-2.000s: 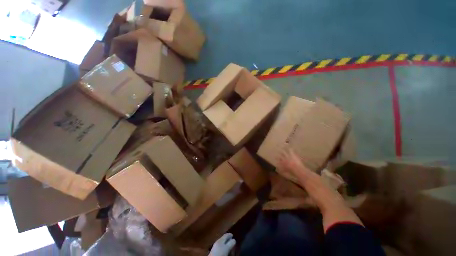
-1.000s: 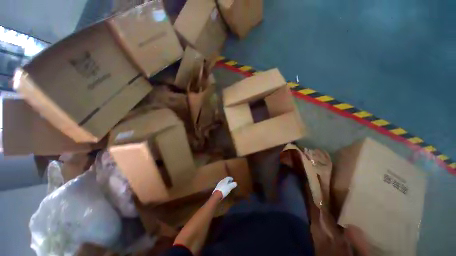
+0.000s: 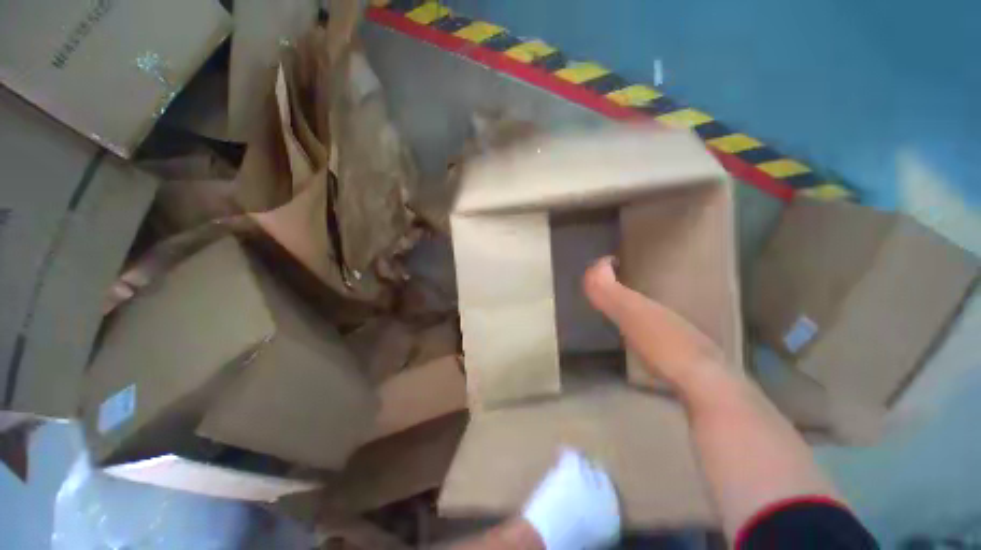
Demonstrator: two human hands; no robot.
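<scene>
An open brown carton (image 3: 503, 312) is right in front of me, its mouth facing me and its flaps spread. My bare right hand (image 3: 605, 281) reaches across its right side and is at the dark opening; its fingers look curled, but their tips are unclear and I cannot tell whether they hold anything. My left hand (image 3: 576, 503), in a white glove, lies over the carton's lower flap. It is blurred, and I cannot tell whether it grips the flap.
Crumpled brown paper (image 3: 360, 183) lies left of the carton. More cartons (image 3: 178, 344) are at the left, with whitish plastic film (image 3: 140, 510) at the lower left. Another carton (image 3: 861, 290) is at the right. Black-yellow tape (image 3: 581, 73) crosses the blue-green floor behind.
The view has moved closer to the heap. My right hand has come from the lower edge to the open carton's mouth, and my gloved left hand is now over its lower flap.
</scene>
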